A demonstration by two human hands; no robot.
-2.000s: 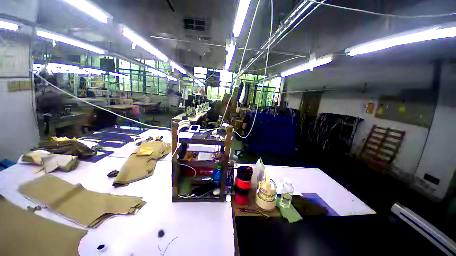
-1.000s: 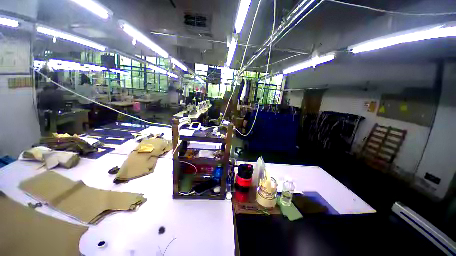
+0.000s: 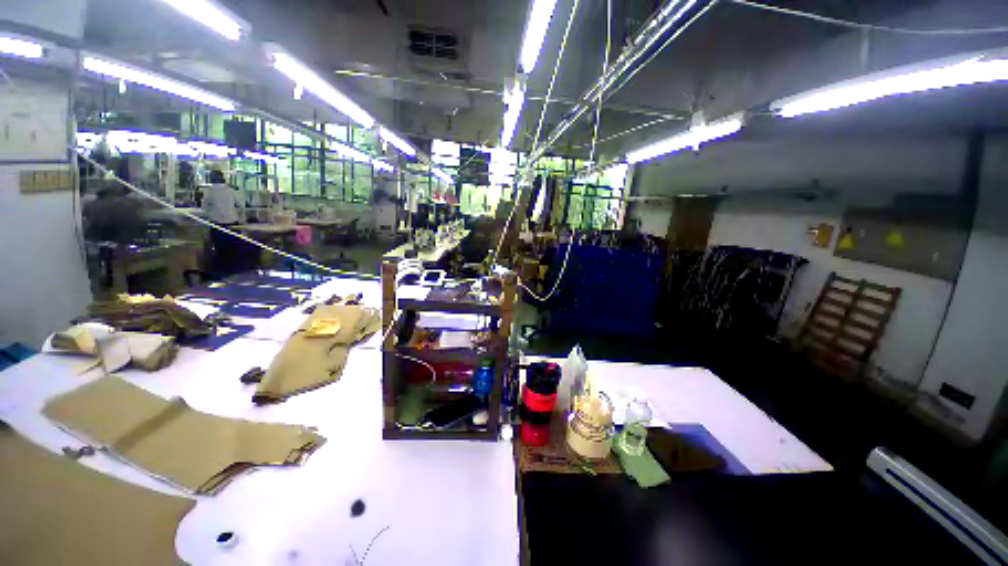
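Note:
Neither of my hands is in view. A large khaki-tan fabric panel (image 3: 83,509) with a curved edge lies at the lower left of the white table (image 3: 420,498), cut off by the picture's edge. Behind it lies a stack of khaki cut panels (image 3: 177,442). A small round pot or roll (image 3: 226,540), dark with a white ring, sits right of the near panel. A small dark oval thing (image 3: 357,507) and a thin dark thread-like line lie further right.
A brown tool rack (image 3: 447,354) stands mid-table. Right of it are a red and black item (image 3: 538,405), a cream container (image 3: 589,429) and a clear jar (image 3: 634,427) on green cloth. A smooth black table (image 3: 707,525) and white metal rail (image 3: 934,503) lie at right.
In the far left background, a person in a light top has moved to the right. The things on the tables have not visibly moved.

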